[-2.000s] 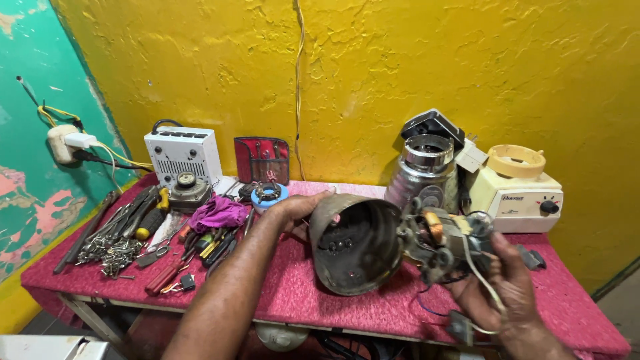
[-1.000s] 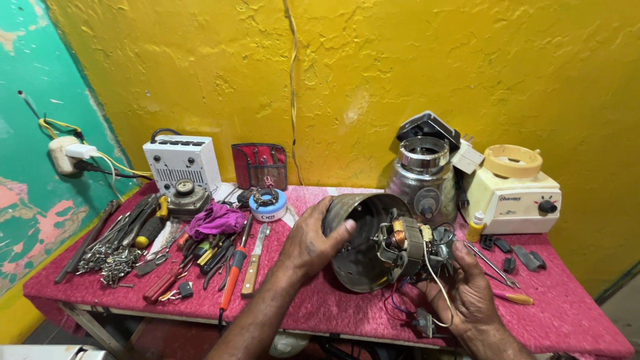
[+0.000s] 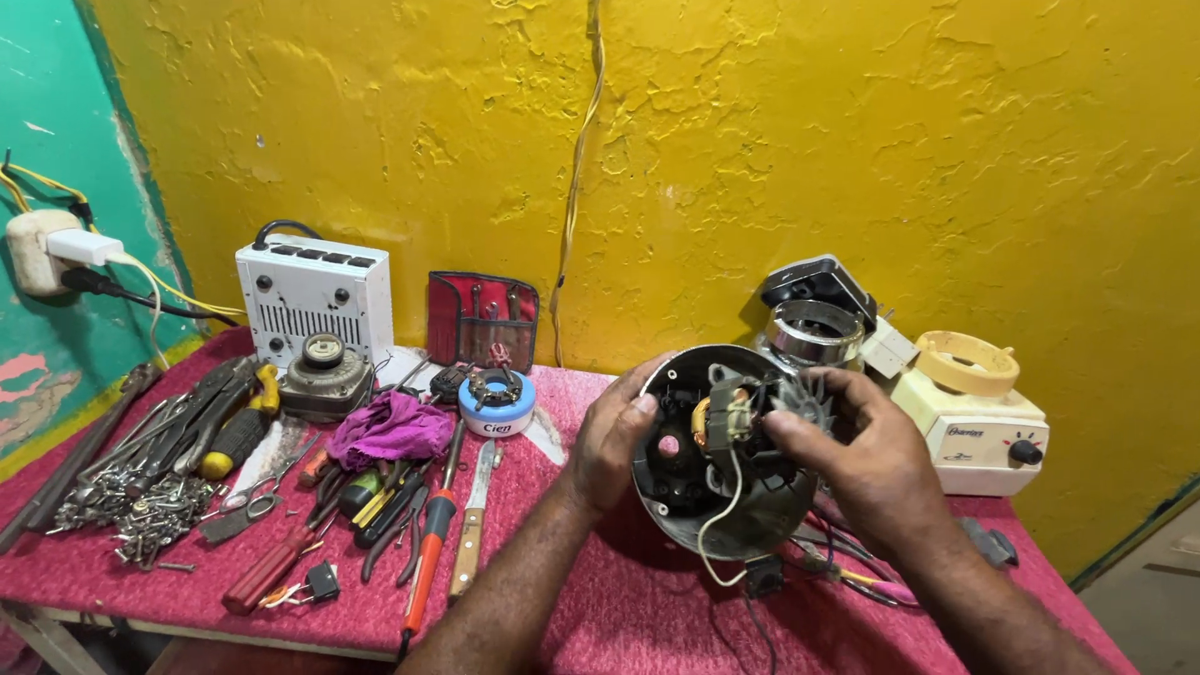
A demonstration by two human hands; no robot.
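My left hand grips the left rim of a round metal appliance housing, its open side turned toward me. Inside its right part sits an electric motor with a copper winding. My right hand holds the motor by its finned fan, thumb in front. A white wire hangs from the motor to a small black switch below the housing. The far side of the motor is hidden.
Pliers, loose screws, a soldering iron, a wood-handled knife and a purple cloth lie at left. A white box stands behind them. A chrome blender base and a cream blender base stand at right.
The motor, beside the housing two seconds ago, now lies partly inside it. The housing's open side has turned more toward me. My right hand has shifted up onto the fan.
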